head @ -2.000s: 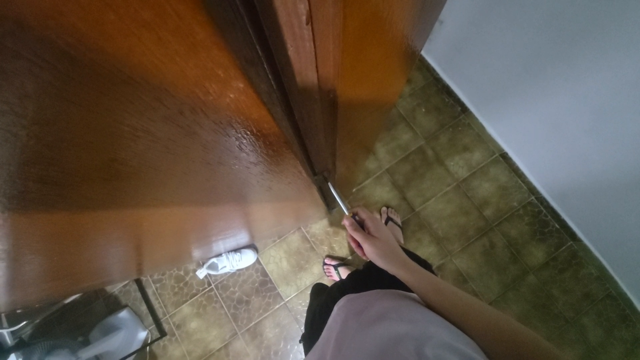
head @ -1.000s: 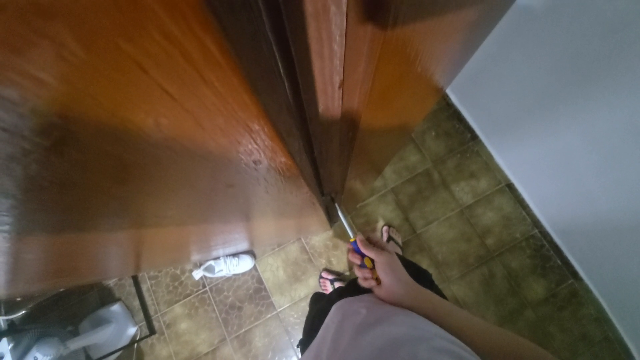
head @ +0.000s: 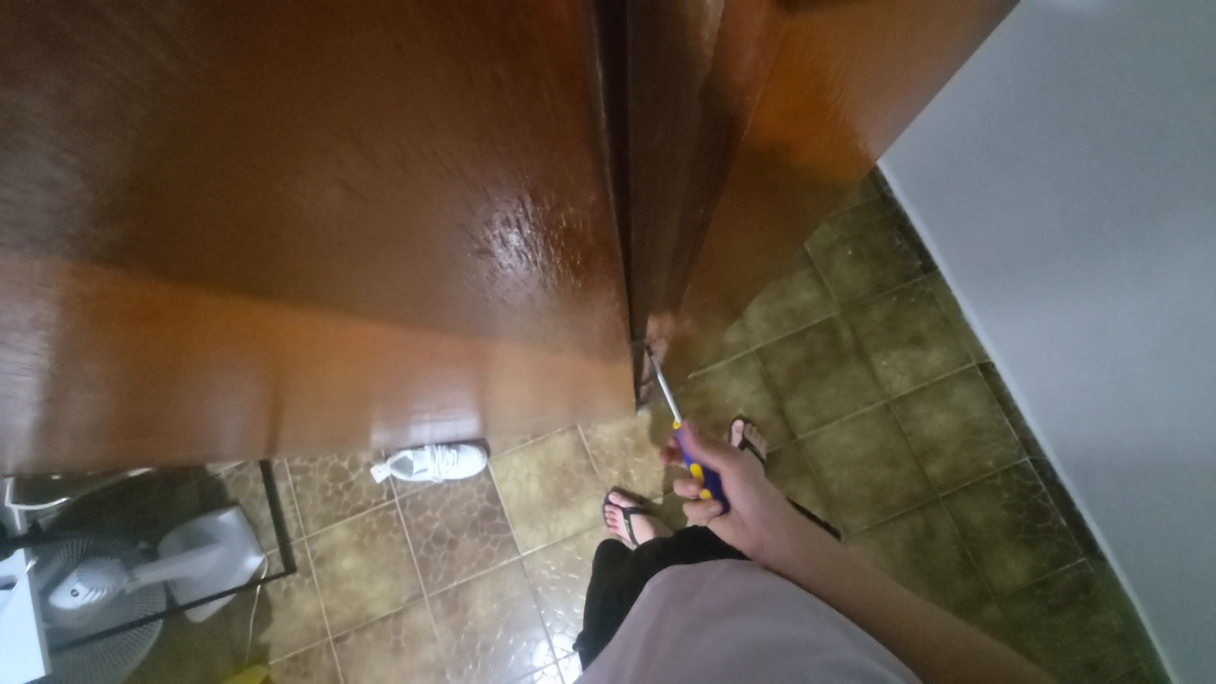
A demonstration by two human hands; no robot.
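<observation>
My right hand (head: 731, 480) is closed around a screwdriver (head: 701, 470) with a purple and yellow handle and a bare metal shaft. The shaft points up and slightly left, its tip at the narrow wooden edge (head: 655, 285) between two brown varnished wood surfaces, low down near the floor. Whether the tip sits in a screw is too small to tell. The broad wooden panel (head: 380, 190) fills the upper left, and another wooden surface (head: 798, 142) slants away on the right. My left hand is out of the frame.
A white shoe (head: 437, 463) lies on the tiled floor (head: 361, 560) below the panel. At the lower left stand a white fan (head: 95, 584) and a dark metal frame (head: 277, 513). My feet in black flip-flops are below the screwdriver. A pale wall (head: 1092, 237) rises at the right.
The view has shifted somewhat. My right hand stays on the screwdriver; its grip has changed, and more of the purple and yellow handle shows than two seconds ago.
</observation>
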